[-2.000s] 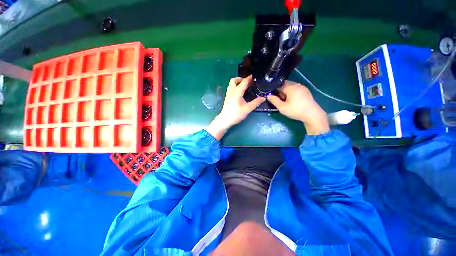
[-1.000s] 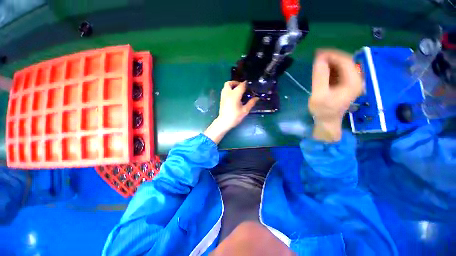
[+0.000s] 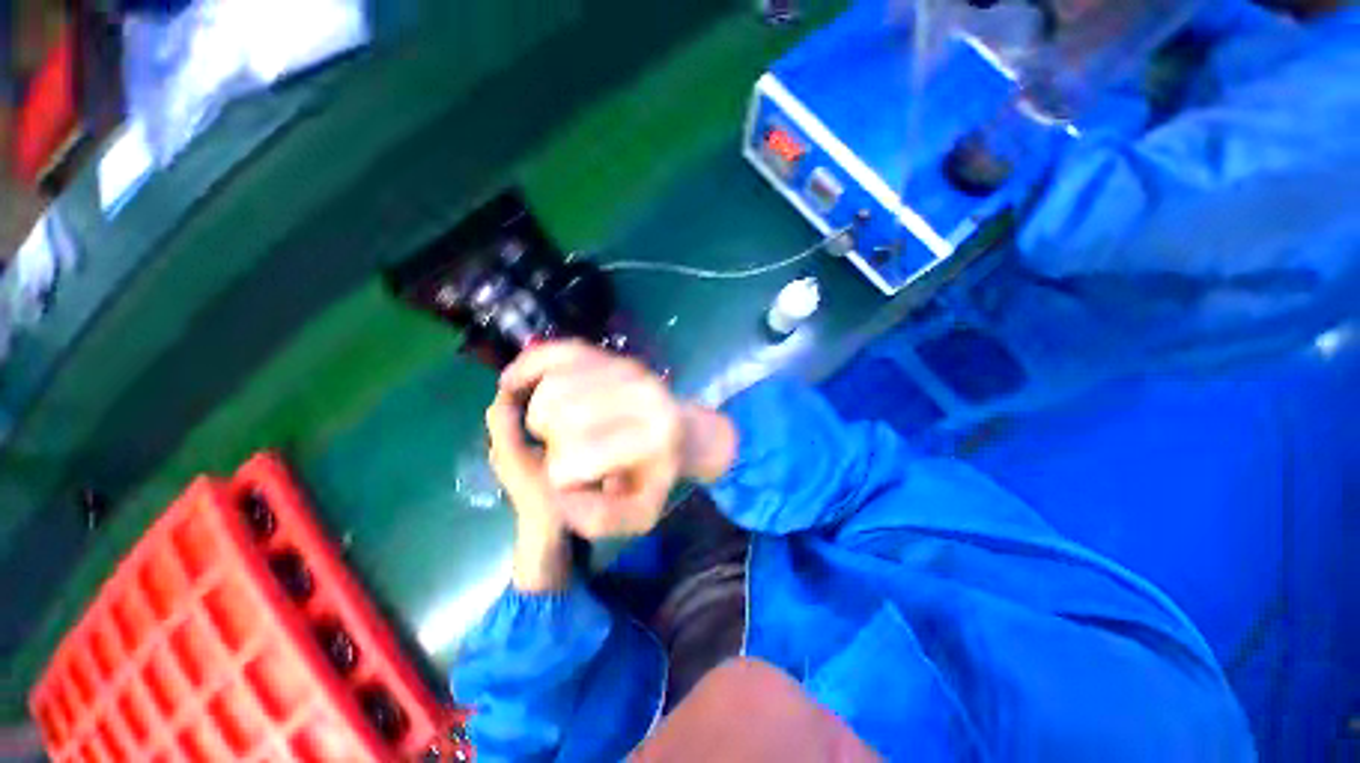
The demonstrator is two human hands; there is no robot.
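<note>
The black clamp fixture [image 3: 500,283] stands on the green bench, tilted in the view and blurred. My right hand [image 3: 619,432] is a blurred fist in front of its near end, with a bit of the red clamp handle [image 3: 533,346] showing at the fist's upper edge. My left hand [image 3: 519,470] is beside and partly behind the right one; its fingertips are hidden, so what it holds cannot be told. No round workpiece shows at the fixture.
Stacked red trays [image 3: 194,641] lie lower left, black parts in the lower one. A white bottle [image 3: 795,306] lies near the blue control box [image 3: 843,179]; a pale tube joins box and fixture. A person's blue sleeve [image 3: 1193,179] is upper right. Clear plastic [image 3: 224,60] lies upper left.
The view has turned and shifted right. My right hand has come back from near the blue box to the fixture, beside my left hand. The red handle no longer stands out at the far end.
</note>
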